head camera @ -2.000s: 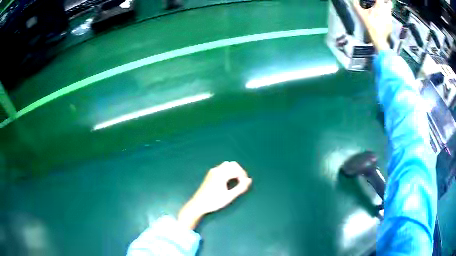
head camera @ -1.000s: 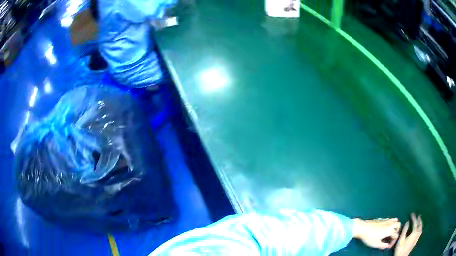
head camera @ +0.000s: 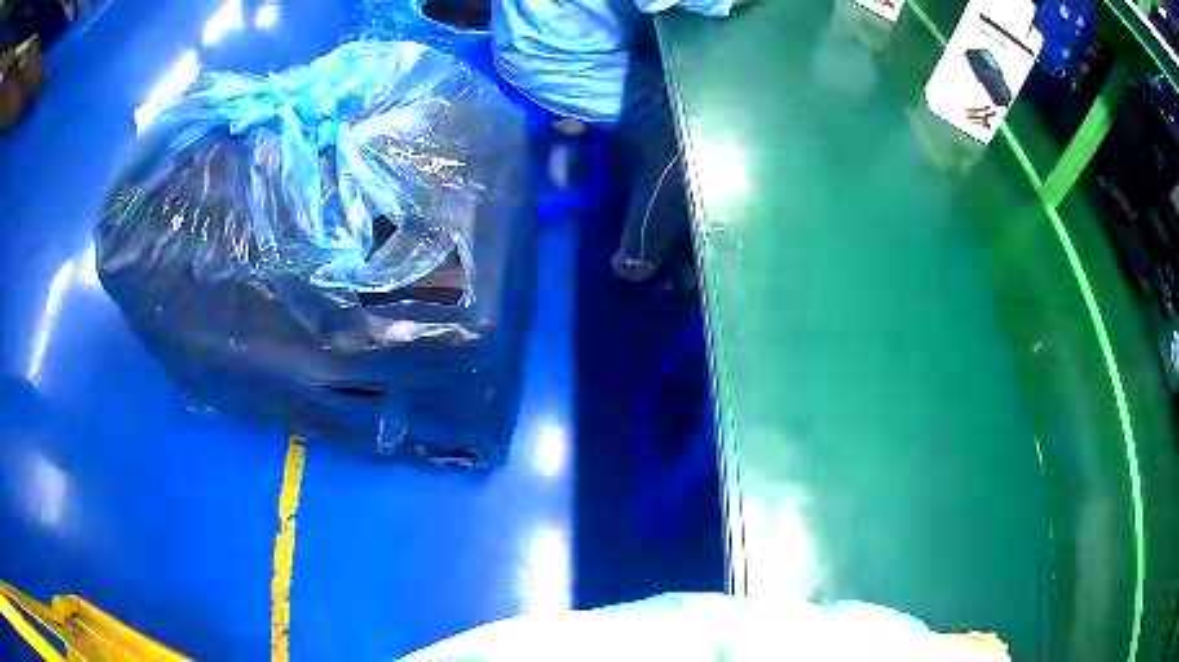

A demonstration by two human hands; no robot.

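Observation:
My left hand (head camera: pixel 976 644) is cut off by the bottom edge; only a small part shows past the light blue sleeve, over the green bench (head camera: pixel 879 375). Its fingers and anything in them are hidden. My right hand is out of the picture. A white retail box (head camera: pixel 983 71) with a dark device pictured on it is at the upper right, on the far part of the bench, away from my left hand. Part of another white box (head camera: pixel 882 7) shows at the top edge.
A large translucent blue plastic bag (head camera: pixel 323 259) with dark bulky contents sits on the blue floor (head camera: pixel 427 530) at left. A person in light blue (head camera: pixel 562 58) is beyond it at the bench edge. Yellow tubing (head camera: pixel 110 634) is at the lower left corner.
The view has swung left, away from the scanner and boxes on the right. Both hands were together at the lower right one second ago; now only part of the left shows.

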